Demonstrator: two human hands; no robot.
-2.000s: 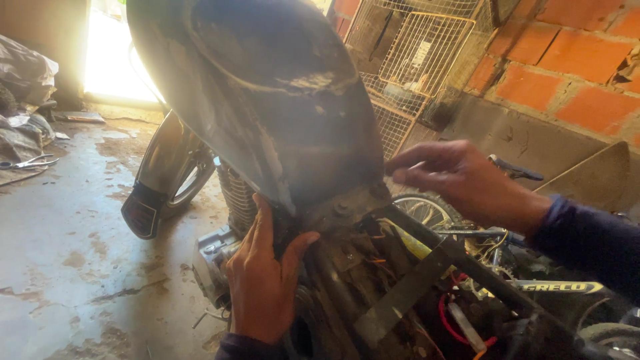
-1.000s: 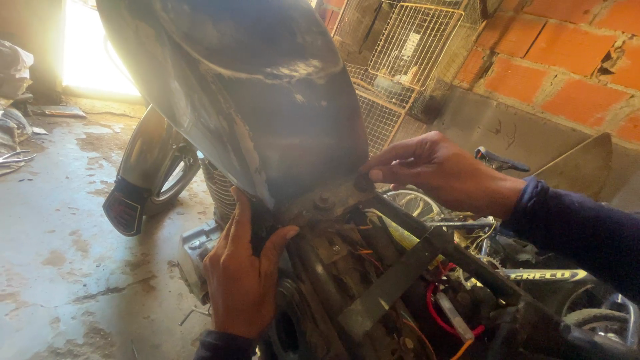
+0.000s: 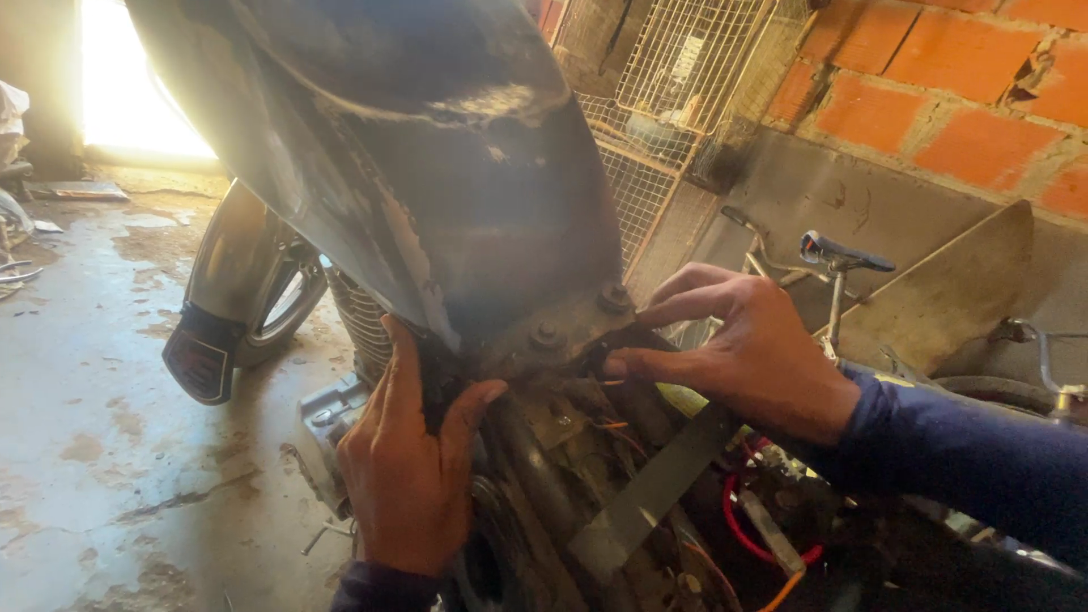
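Observation:
A worn, dark motorcycle fuel tank point(image 3: 476, 195) lies over the frame, its rear mounting bracket point(image 3: 565, 331) bearing bolts. My left hand point(image 3: 416, 459) is at the tank's lower left rear corner, thumb and fingers spread around the dark part there. At the bracket's right side is my right hand point(image 3: 739, 340), its thumb and fingertips around the edge; whether it pinches something small is hidden. Below the bracket run the frame tubes, a flat metal crosspiece point(image 3: 650, 493), orange wires and a red cable point(image 3: 739, 518). The finned engine cylinder point(image 3: 357, 314) shows left of the tank.
The front wheel and fender point(image 3: 225, 272) stand at the left on a stained concrete floor point(image 3: 110, 425). Wire cages point(image 3: 680, 76) are behind the tank. Bicycles with a saddle point(image 3: 846, 253) stand at the right near a brick wall point(image 3: 960, 93). Tools and bags lie at the far left.
My right thumb and fingers have come in closer at the bracket's right edge. My left hand remains at the tank's left rear corner.

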